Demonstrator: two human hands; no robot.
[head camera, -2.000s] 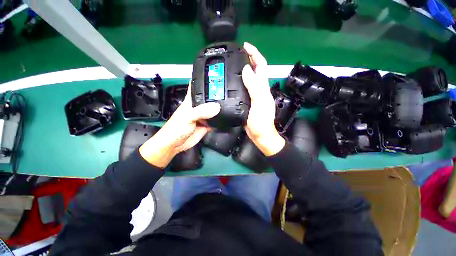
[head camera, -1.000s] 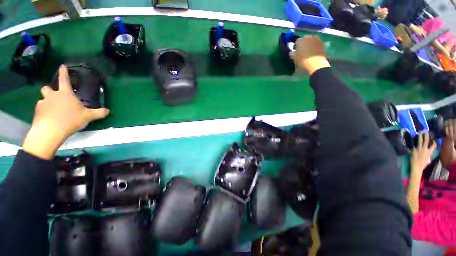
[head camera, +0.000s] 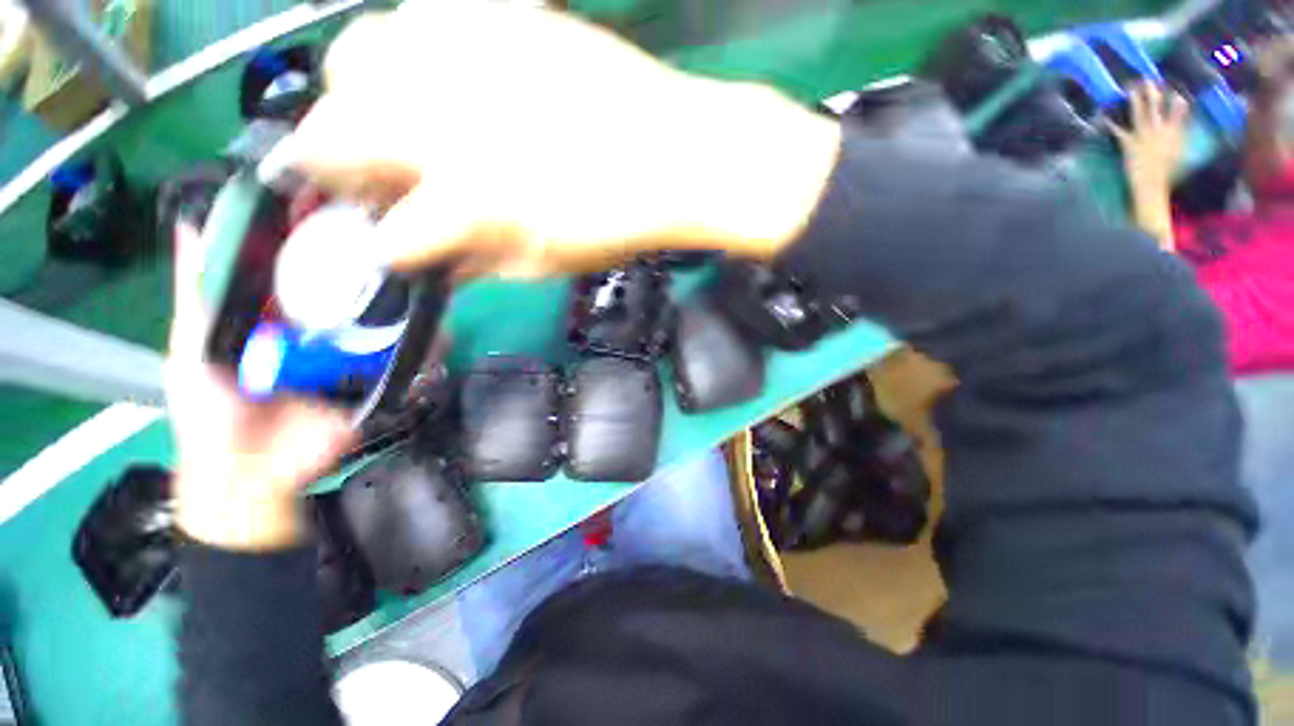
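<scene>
A half-assembled unit (head camera: 329, 305) is held up close at the upper left, open side facing me. It is blurred, with a black shell, a pale round disc and a bright blue battery cell (head camera: 319, 362) at its lower edge. My left hand (head camera: 249, 440) holds it from the left and below. My right hand (head camera: 554, 149) reaches across from the right, its fingers on the unit's upper and right side. Its fingertips are blurred, and it hides part of the unit. Rear housing shells (head camera: 613, 419) lie domed side up in a row on the green bench (head camera: 546, 532).
More black shells (head camera: 131, 539) lie at the left and beyond the row. A carton (head camera: 852, 582) with black shells inside stands below the bench edge. Units (head camera: 88, 206) stand on the conveyor at upper left. Another person's hand (head camera: 1152, 142) is near blue bins (head camera: 1100, 68).
My right hand has come back left from the conveyor, and an open unit is now held between both hands. My left hand has left the black housing it was touching. The view has turned and tilted.
</scene>
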